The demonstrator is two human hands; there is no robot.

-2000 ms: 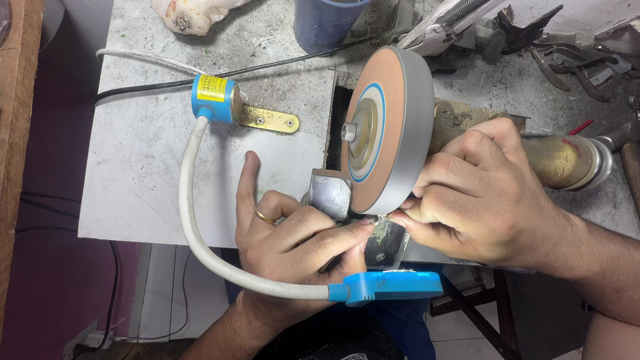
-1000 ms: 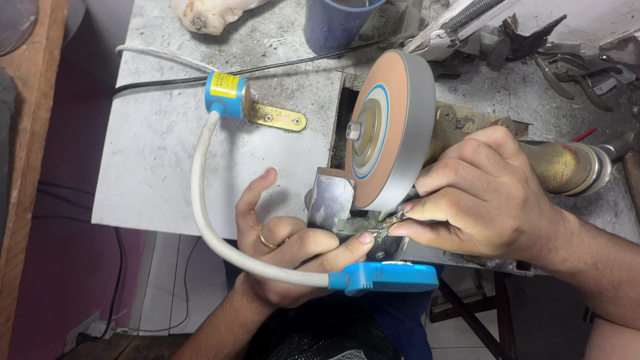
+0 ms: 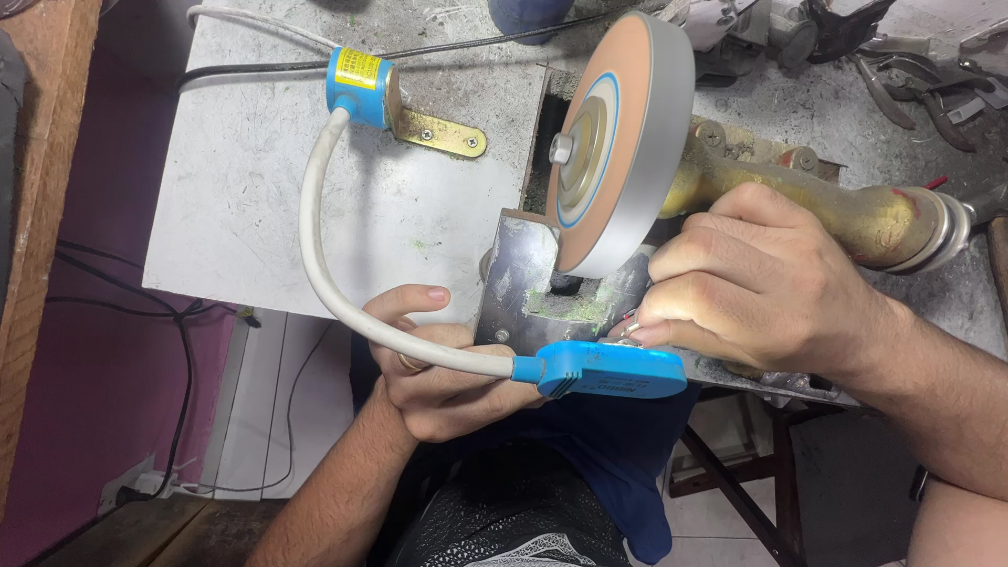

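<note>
A bench grinder's wheel (image 3: 669, 150) stands over the metal work rest (image 3: 528, 260), which has green dust around its slot. To the right of the rest, below the wheel, my right hand (image 3: 748, 291) pinches a small metal piece (image 3: 630, 331) between thumb and fingers. My left hand (image 3: 441, 378) is left of the blue lamp head (image 3: 614, 370), behind its white flexible neck (image 3: 315, 228); its index finger points out, the other fingers are curled and their tips are hidden by the lamp. Whether it holds anything does not show.
The lamp's blue base (image 3: 358, 87) sits on the white board with a brass bracket (image 3: 441, 134). The grinder's yellowish housing (image 3: 835, 205) extends right. Pliers (image 3: 890, 94) lie at the upper right, a blue container (image 3: 531, 17) at the top. Black cables (image 3: 185, 354) hang at the left.
Both hands were together at the wheel's lower edge; now they are apart, the left behind the lamp head and the right beside the rest with the small piece.
</note>
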